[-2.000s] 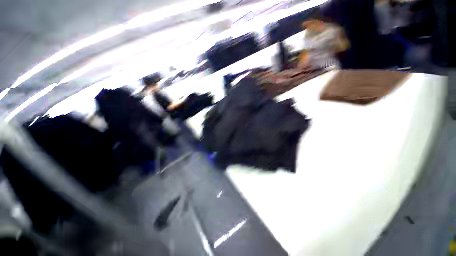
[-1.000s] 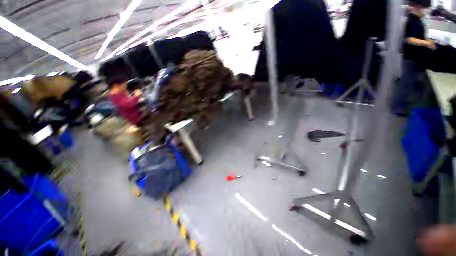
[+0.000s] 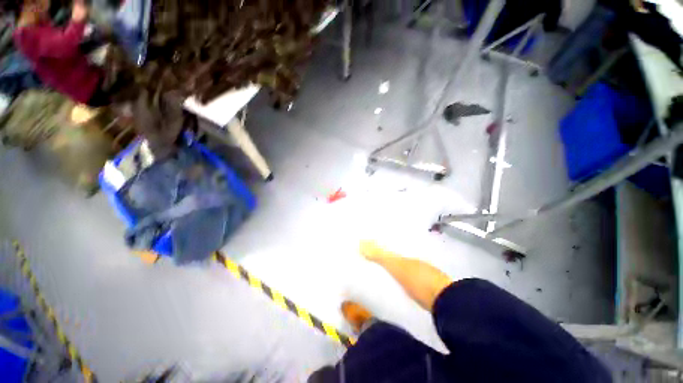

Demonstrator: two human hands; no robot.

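Note:
Neither of my hands can be made out. At the bottom centre are dark trouser legs (image 3: 509, 329), with tan, blurred shapes like bare lower legs and feet (image 3: 412, 273) over the glaring grey floor. No held thing shows. A blue bin (image 3: 243, 196) filled with blue-grey garments (image 3: 180, 206) stands on the floor at left. A small red thing (image 3: 336, 195) lies on the floor near the middle.
A wheeled metal rack base (image 3: 479, 232) stands right of centre, a dark scrap (image 3: 464, 111) beside it. Another blue bin (image 3: 595, 131) is at right. Brown garments (image 3: 225, 45) cover a table at upper left, near a person in red (image 3: 56, 52). Yellow-black tape (image 3: 281, 298) crosses the floor.
The view has swung from the white table to the floor and tilted down. My legs have come into the picture; the blurred skin-coloured shape at the lower right edge is gone.

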